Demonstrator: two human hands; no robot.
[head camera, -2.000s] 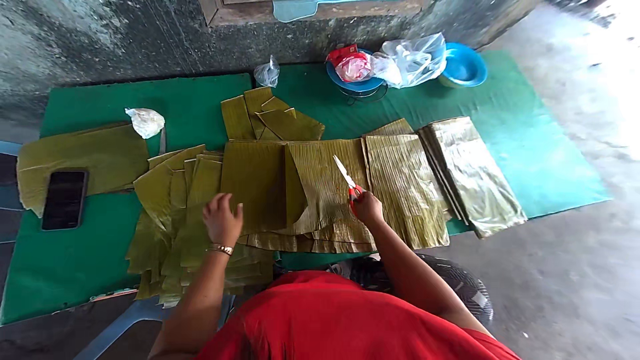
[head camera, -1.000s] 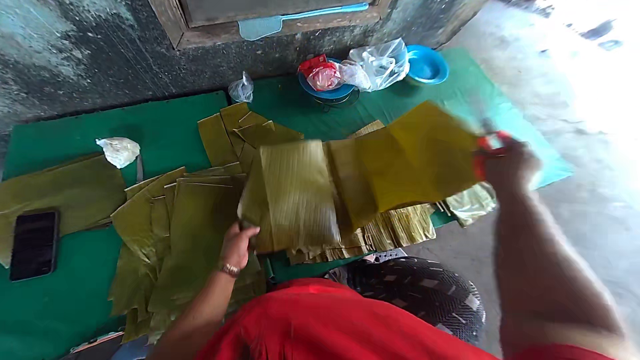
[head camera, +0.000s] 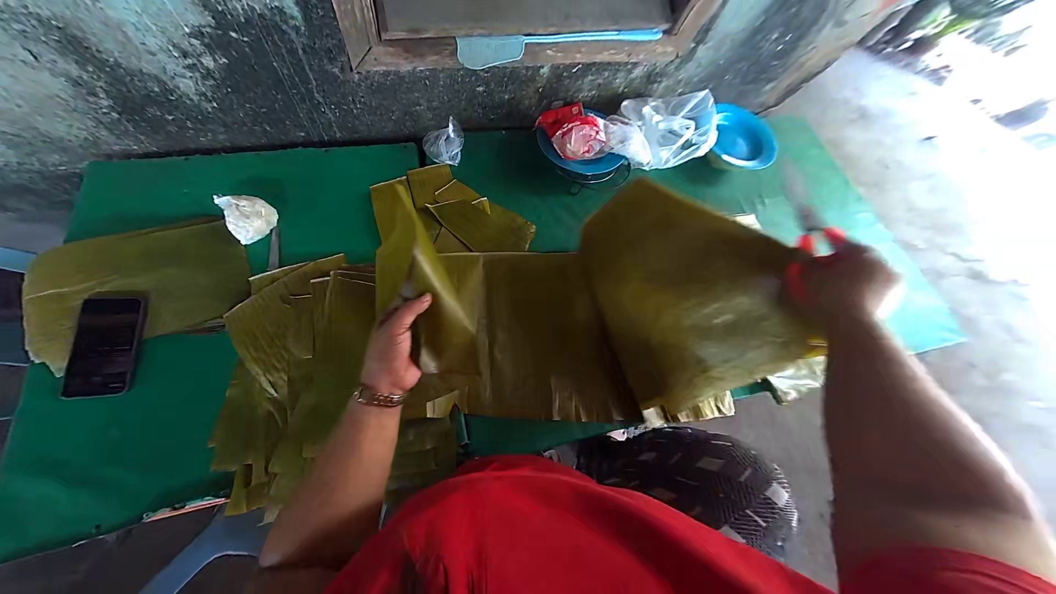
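Note:
A long banana leaf sheet (head camera: 701, 297) is spread between my hands over a stack of leaf pieces. My left hand (head camera: 394, 342) grips its left part, which folds upward. At the right, my right hand (head camera: 841, 280) holds red-handled scissors (head camera: 813, 231), blades pointing up and blurred, and the sheet's far end. Cut leaf pieces (head camera: 289, 330) overlap in a pile left of my left hand. More small leaf pieces (head camera: 470, 214) lie behind the sheet.
A phone (head camera: 103, 346) rests on a leaf stack (head camera: 165, 280) at the left. A crumpled white plastic bag (head camera: 247, 218) lies beside a knife blade (head camera: 274, 247). Blue bowls (head camera: 744, 139) and clear plastic bags (head camera: 668, 128) stand at the back, near the wall and a wooden window frame (head camera: 511, 54).
Two seconds ago my right hand was over the leaf stack with the scissors and my left hand lay on the leaves. My right hand has moved right, and both hands now hold a raised leaf.

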